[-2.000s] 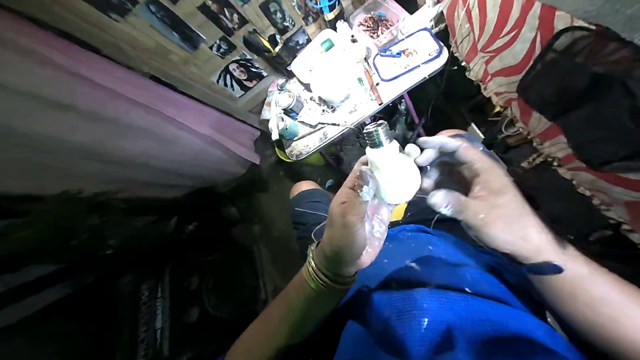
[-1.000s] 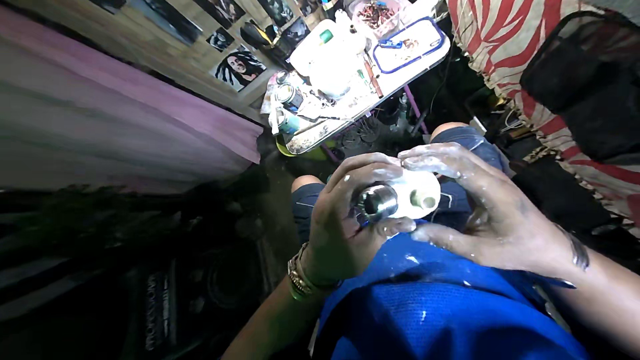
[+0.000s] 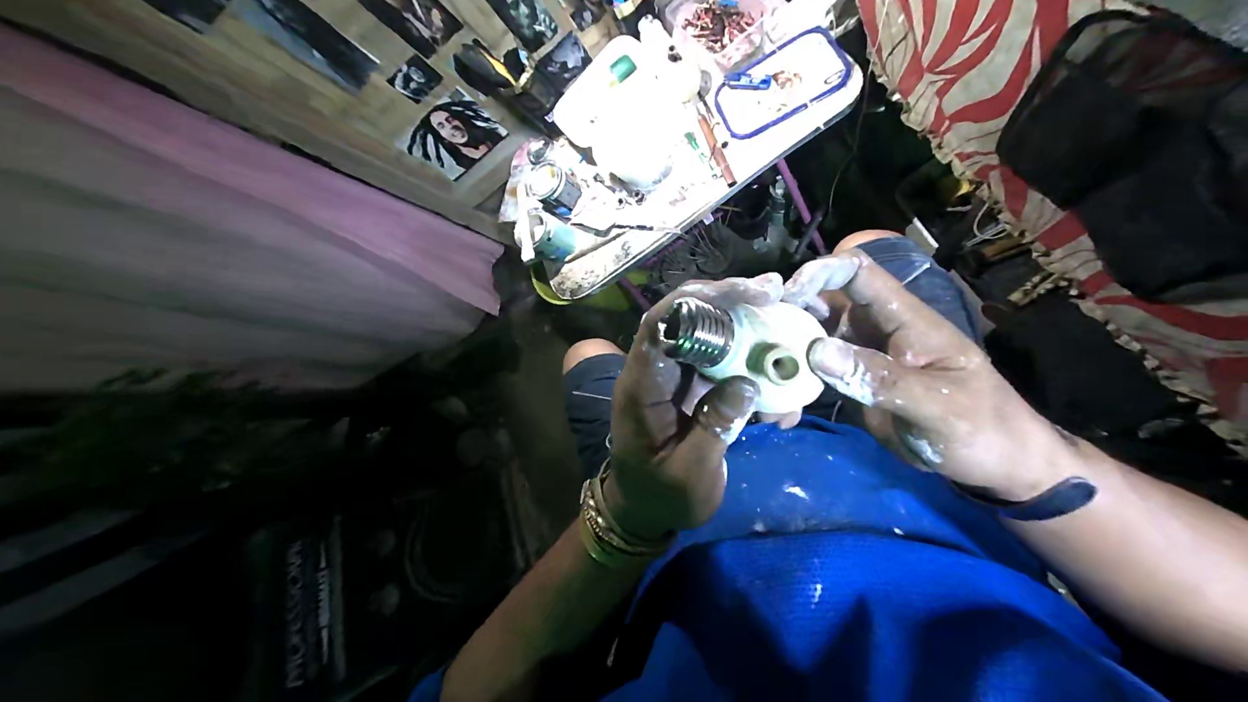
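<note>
A pale, rounded light bulb (image 3: 795, 327) with a bare metal screw base (image 3: 700, 332) is held over my lap. A short hollow tube (image 3: 779, 364) stands out from its side. My left hand (image 3: 682, 409) wraps around the bulb near the screw base, thumb on the near side. The fingertips and thumb of my right hand (image 3: 921, 366) pinch its rounded end from the right. White paste or powder coats the fingers of both hands. Blue cloth (image 3: 838, 585) with white specks covers my lap below them.
A small white table (image 3: 624, 255) ahead bears jars (image 3: 554, 187), a blue-rimmed tray lid (image 3: 743, 132) and a plastic tub (image 3: 721, 27) of small reddish pieces. A pink-edged curtain (image 3: 292, 214) hangs at left. Red-and-white patterned fabric (image 3: 985, 88) with a black bag (image 3: 1131, 146) lies at right.
Two seconds ago the bulb stood with its screw base up and my right hand's fingers spread beside it. Now the base points left, the side tube shows, and my right hand grips the rounded end.
</note>
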